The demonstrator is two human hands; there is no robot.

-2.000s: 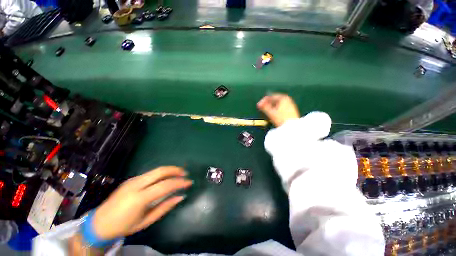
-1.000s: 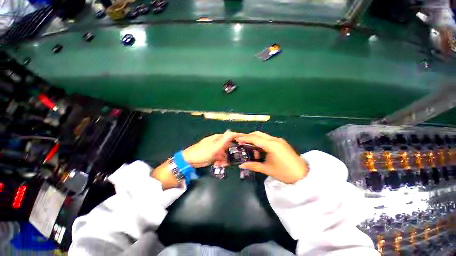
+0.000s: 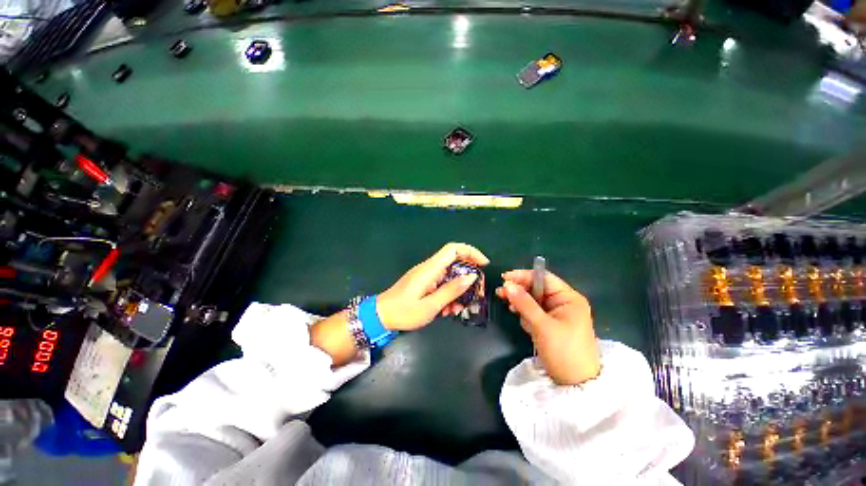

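My left hand (image 3: 432, 292), with a blue band and a metallic bracelet at the wrist, holds a small black housing (image 3: 467, 275) between thumb and fingers over the dark green bench. A dark piece shows just below the fingers; I cannot tell whether it is part of the held item. My right hand (image 3: 558, 318) is a little to the right, apart from the housing. It pinches a small greyish, translucent strip (image 3: 539, 275) that sticks up between its fingers.
The black fixture (image 3: 180, 237) with red handles and red digits stands at left, a grey screen in its nest (image 3: 150, 321). Stacked clear blister trays (image 3: 665, 285) stand at right. The green conveyor (image 3: 332, 142) carries a housing (image 3: 458, 141) and a display module (image 3: 539, 70).
My hands came together over the bench, then my right hand moved away to the right with the strip. The held housing is more visible. The display module on the conveyor shows further right.
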